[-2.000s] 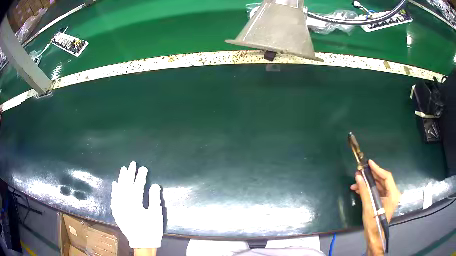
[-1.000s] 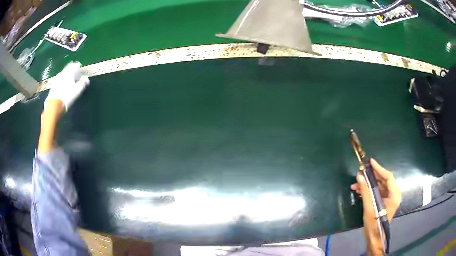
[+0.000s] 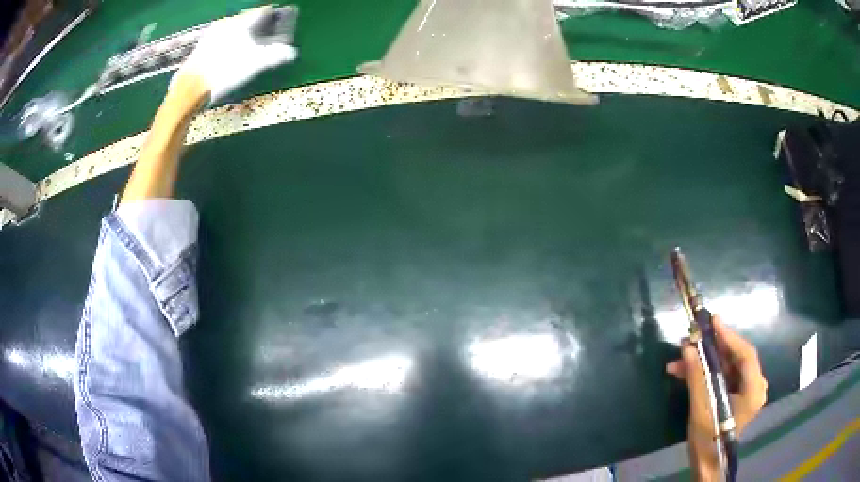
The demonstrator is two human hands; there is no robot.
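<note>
My left hand (image 3: 231, 58), in a white glove, reaches over the rail to the belt at the far left. It lies over an open power strip (image 3: 141, 58) and covers its middle. The strip's far right end shows between thumb and fingers. The hand is blurred, so I cannot tell whether it grips the strip. A cord in a clear plastic bag (image 3: 47, 120) lies at the strip's left end. My bare right hand (image 3: 726, 377) holds the soldering iron (image 3: 705, 344) over the right side of the mat, its metal tip pointing up and away.
A grey fume hood (image 3: 481, 52) hangs at the top centre. The speckled rail (image 3: 660, 83) separates the dark green mat (image 3: 424, 235) from the green belt (image 3: 349, 38). Another strip (image 3: 762, 8) and bagged cord are at the top right. A black holder (image 3: 813, 221) stands at the right.
My left hand has gone from the near mat to the rail, then right and forward onto the strip on the belt. My right hand still holds the iron. The view has shifted slightly.
</note>
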